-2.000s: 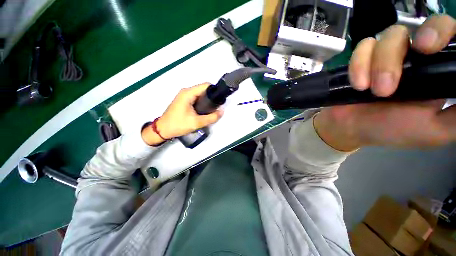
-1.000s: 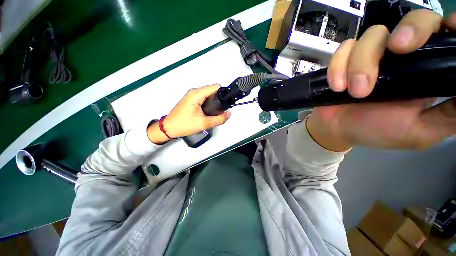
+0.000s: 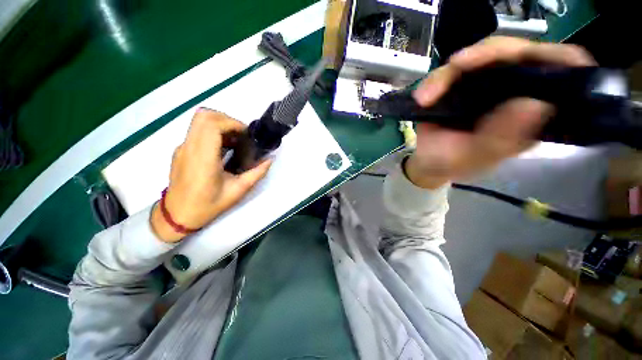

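My left hand [image 3: 204,165] grips the dark handle of a hair dryer [image 3: 252,146] above the white board [image 3: 211,218]. The ribbed cord guard [image 3: 291,105] points up and right from the handle end. The dryer's barrel is hidden under my hand. My right hand [image 3: 486,119], blurred, is closed around the black electric screwdriver [image 3: 521,88]. The screwdriver's front end is at the small pickup front of the white screw feeder [image 3: 387,62]. The bit cannot be made out there.
The folded power cord [image 3: 281,53] lies beyond the board. Another dryer [image 3: 42,281] is at the left edge, with a cord bundle [image 3: 107,209] by the board. A black cable [image 3: 493,194] with a yellow tag curves at right. Cardboard boxes [image 3: 517,285] stand on the floor.
The screwdriver has moved from the dryer's handle end to the feeder's front. My left hand has shifted left in the picture with the dryer, and the whole view has shifted too.
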